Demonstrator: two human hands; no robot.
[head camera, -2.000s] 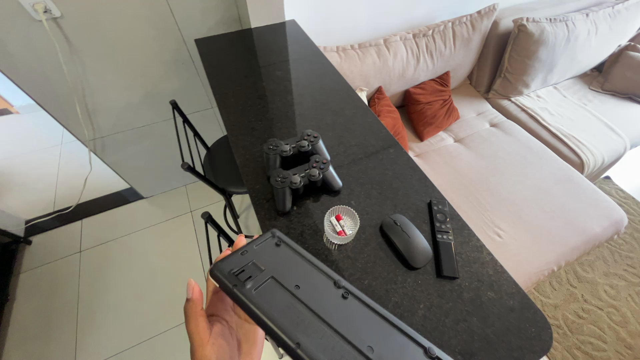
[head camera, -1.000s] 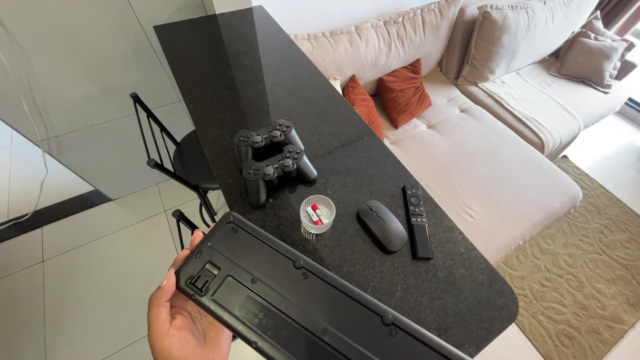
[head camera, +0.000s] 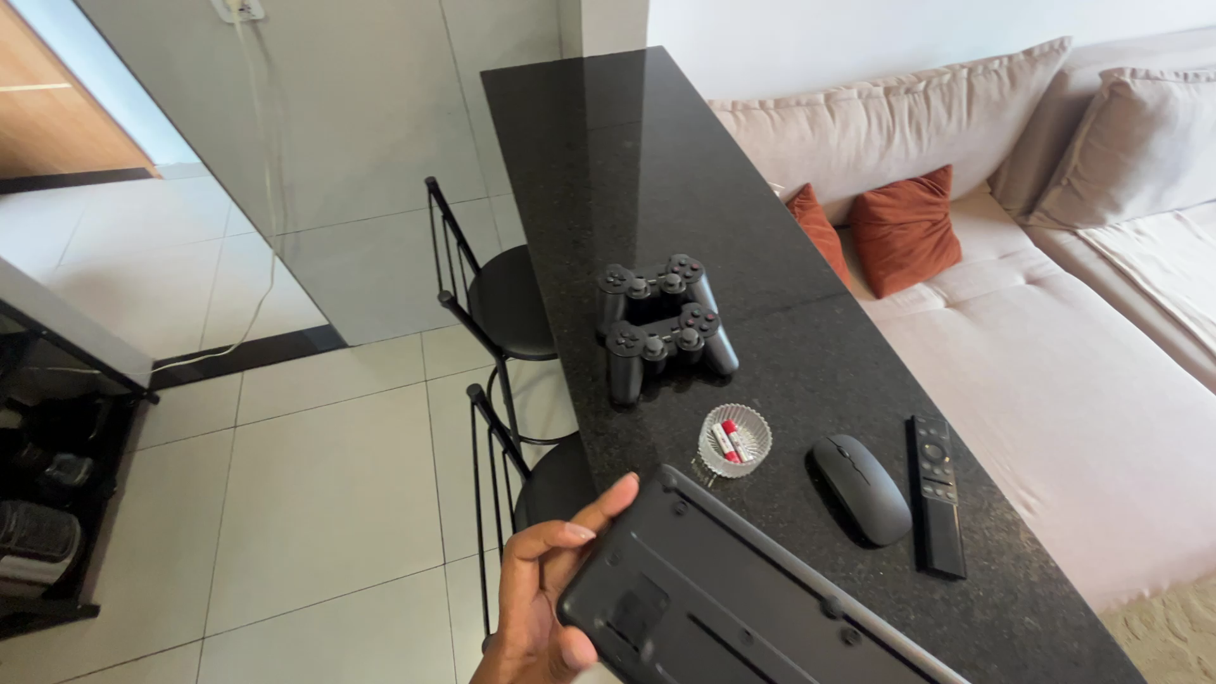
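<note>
My left hand (head camera: 551, 589) grips one end of a black keyboard (head camera: 760, 598), its underside with small feet and screws turned up. My right hand is out of view. Beyond the keyboard, on a black granite counter (head camera: 627, 190), a small ribbed glass bowl (head camera: 758, 432) holds red and white batteries (head camera: 731, 442). Behind the bowl two black game controllers (head camera: 622, 366) (head camera: 689, 275) stand one behind the other. A dark wireless mouse (head camera: 860, 489) lies right of the bowl, and a black remote control (head camera: 938, 499) lies beside the mouse.
Two black bar stools (head camera: 513, 299) (head camera: 551, 484) stand along the counter's left side. A beige sofa (head camera: 1026, 351) with rust-coloured cushions (head camera: 907, 231) is on the right. At the left are a black shelf rack (head camera: 119, 475) and a pale cable (head camera: 271, 218) hanging from a wall socket.
The keyboard and my left hand have moved lower in the view, and the keyboard's end is tilted differently. The view has swung left, showing more floor and the rack.
</note>
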